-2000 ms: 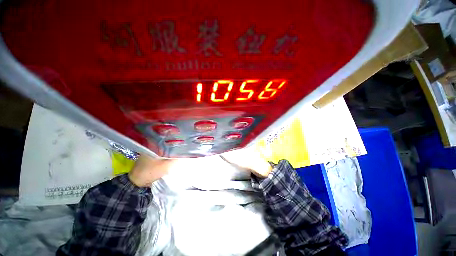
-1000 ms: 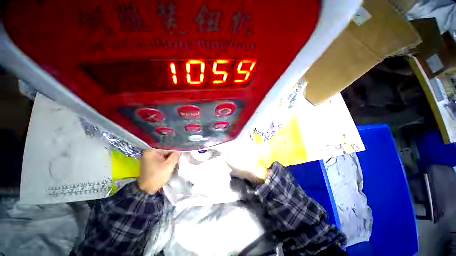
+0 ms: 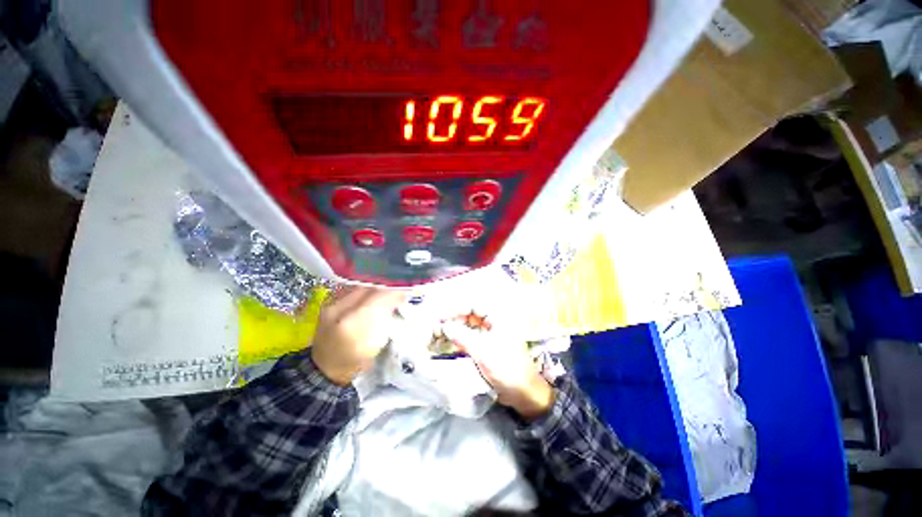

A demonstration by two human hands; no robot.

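The button attaching machine (image 3: 415,232), white with a red front panel, fills the upper middle and shows 1059. The white garment (image 3: 435,444) lies bunched in my lap and rises to the table edge under the head. My left hand (image 3: 354,331) holds the garment's upper left part just below the machine head, its fingertips near a small dark piece. My right hand (image 3: 503,366) is on the garment's right part, a little lower, fingers on the cloth. The dies are hidden behind the head.
A heap of shiny small pieces in clear plastic (image 3: 248,257) lies left of the head. Small pieces (image 3: 551,261) lie right of it. A brown cardboard box (image 3: 723,101) stands at upper right. The blue bin (image 3: 784,384) at right holds white cloth (image 3: 708,404). Grey-white cloth (image 3: 81,454) lies at lower left.
The counter went from 1058 to 1059. The view has shifted, showing more of the table. My left hand has moved right, towards the middle, and more of my right hand and the cloth shows.
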